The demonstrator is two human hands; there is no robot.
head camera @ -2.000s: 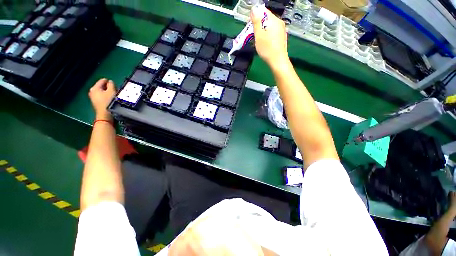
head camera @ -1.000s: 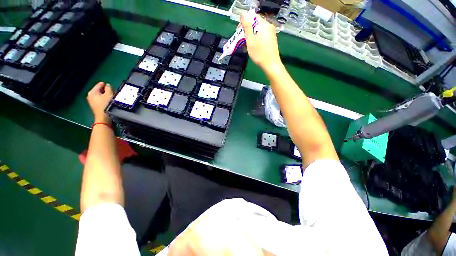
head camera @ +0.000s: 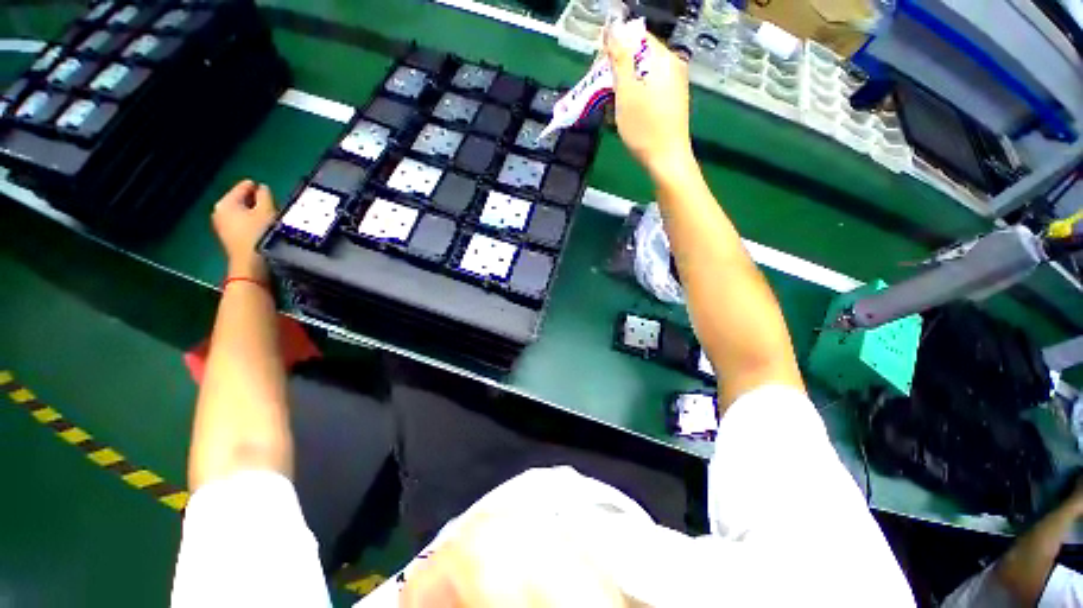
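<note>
My right hand (head camera: 652, 101) is shut on the white glue tube with purple-red print (head camera: 584, 97). The tube's nozzle points down and left, just over a module (head camera: 534, 133) in the right column of the parts tray. Whether the nozzle touches it I cannot tell. The parts tray (head camera: 392, 271) holds rows of modules, each a white-silver dotted square beside a black square, on top of a thick black tray stack (head camera: 410, 321). My left hand (head camera: 244, 217) is loosely curled beside the stack's left front corner; whether anything is in it I cannot tell.
Another tray stack (head camera: 143, 154) stands far left. Loose modules (head camera: 641, 335) and a clear plastic bag (head camera: 653, 255) lie right of the tray. An electric screwdriver (head camera: 950, 282) hangs by a green box (head camera: 885, 344) and black heap (head camera: 968, 404). White compartment trays (head camera: 819, 89) line the far edge. A person's arm (head camera: 1045, 534) shows lower right.
Since one second ago, the view has shifted a little. My right hand and the tube have moved slightly right, with the nozzle still over the right column. My left hand stays beside the stack.
</note>
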